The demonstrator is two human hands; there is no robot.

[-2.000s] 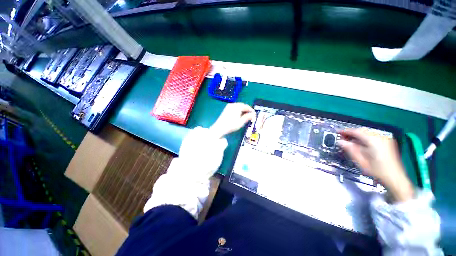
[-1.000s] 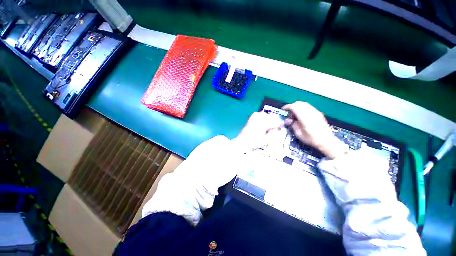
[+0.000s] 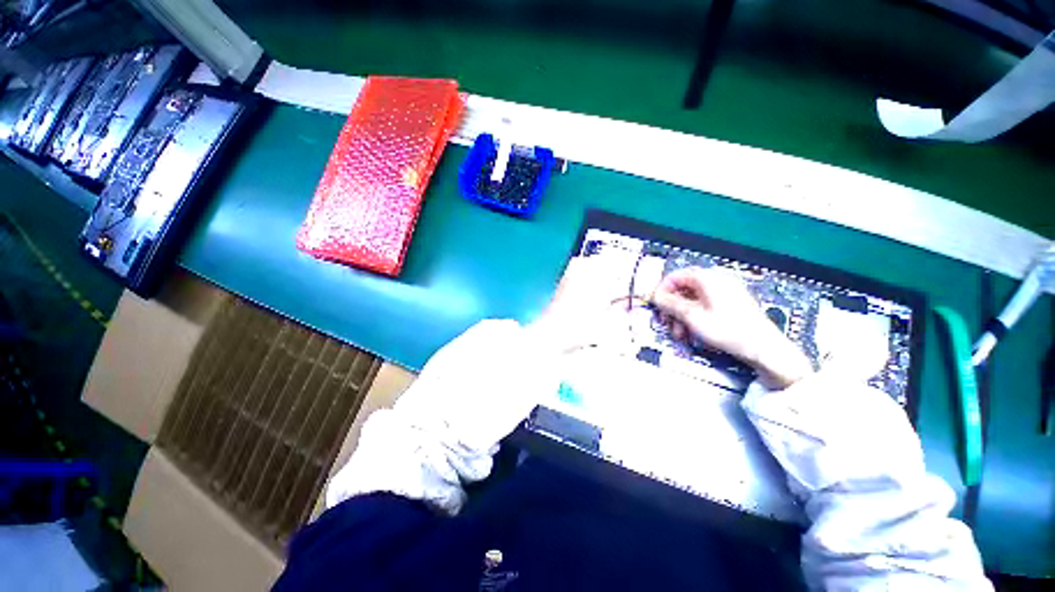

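An open laptop base, silver-white in a black surround, lies in front of me. A dark motherboard with chips fills part of its far half. My right hand is over the left part of the board, fingertips together and pointing left. My left hand is at the far left of the base, washed out by glare. A thin dark wire runs between the hands at the fingertips. Whether either hand grips it cannot be told.
A red bubble-wrap bag and a blue bin of dark small parts lie beyond the laptop. A green strip and a white-handled tool are at right. More open laptops queue left. A divided carton stands below the bench.
My right hand has moved from the right part of the board to its left part, beside my left hand. In the last second both hands have shifted only slightly. The camera view has also shifted.
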